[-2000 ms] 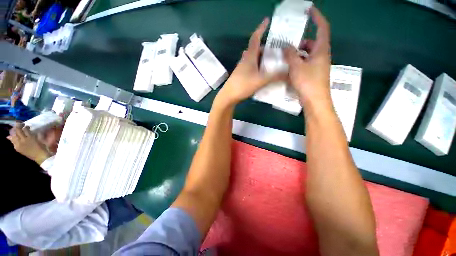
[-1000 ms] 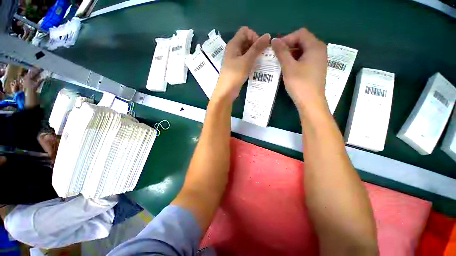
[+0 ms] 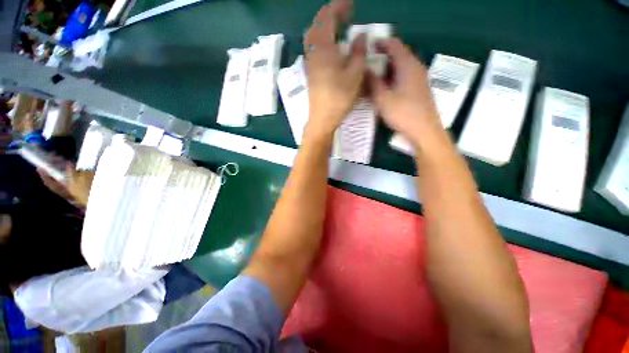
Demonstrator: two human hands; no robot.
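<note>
My left hand [image 3: 330, 79] and my right hand [image 3: 405, 93] are close together over the belt, both blurred. A white carton end [image 3: 372, 31] shows between them. The fingers of my right hand are on it. The thumb of my left hand is beside it, but its grip is unclear. A printed white carton face [image 3: 355, 134] shows below the hands; whether it is the same carton is hidden. Another white carton [image 3: 293, 96] lies partly behind my left wrist. A white carton with a barcode [image 3: 448, 86] lies just right of my right hand.
More white cartons [image 3: 500, 107] lie right on the green belt [image 3: 165, 76]; two slim ones [image 3: 264, 76] lie left. A pale metal rail [image 3: 386, 180] crosses before the pink-red pad [image 3: 376, 255]. A white stack [image 3: 148, 207] and another person's sleeve [image 3: 96, 300] are at left.
My hands have moved from pinching a carton's top flap to overlapping round a white carton end. The cartons at right and left have changed position on the belt.
</note>
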